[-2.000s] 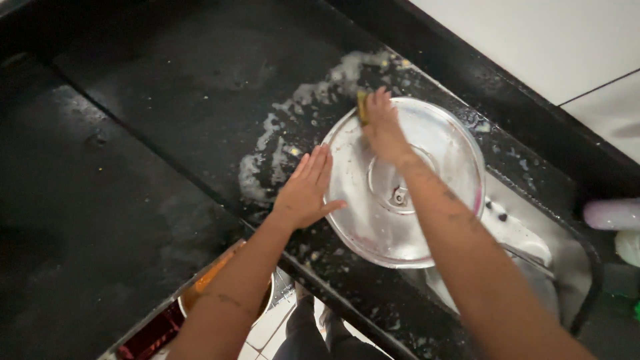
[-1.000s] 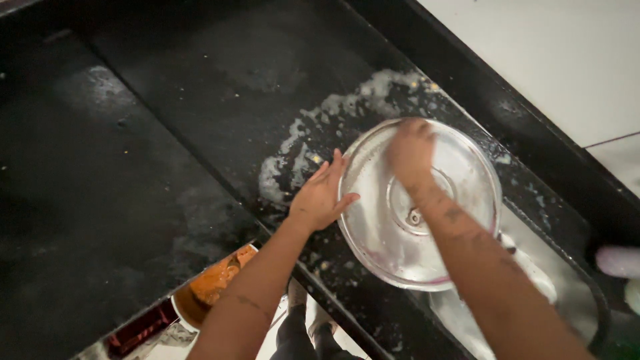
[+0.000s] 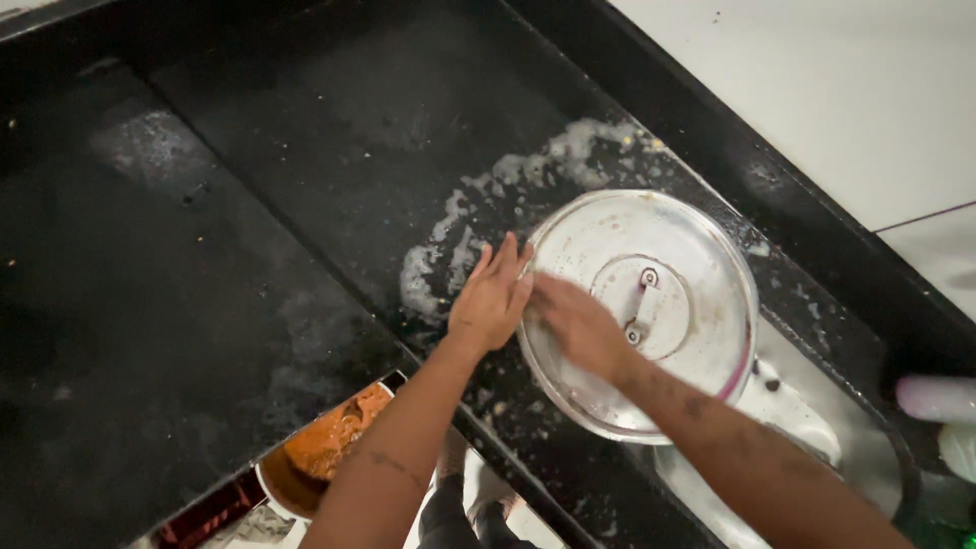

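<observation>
A round metal lid (image 3: 709, 267) with a strap handle (image 3: 643, 309) lies on the black counter, its lower right part over the edge of a steel sink. My left hand (image 3: 492, 297) rests against the lid's left rim, fingers pointing up and slightly spread. My right hand (image 3: 576, 320), blurred, lies over the left part of the lid close to my left hand. Whether it has something under its palm cannot be seen. Soapy foam (image 3: 526, 171) curves across the counter above and left of the lid.
The steel sink (image 3: 877, 457) sits at the lower right, with a pale pink bottle-like thing (image 3: 938, 398) beside it. A bucket (image 3: 278, 488) with orange contents stands below the counter's front edge. A raised black ledge (image 3: 762, 175) runs along the white tiled wall.
My right hand has moved from the lid's upper part to its left side, beside my left hand. A yellowish pad seen under its fingers two seconds ago is now out of sight.
</observation>
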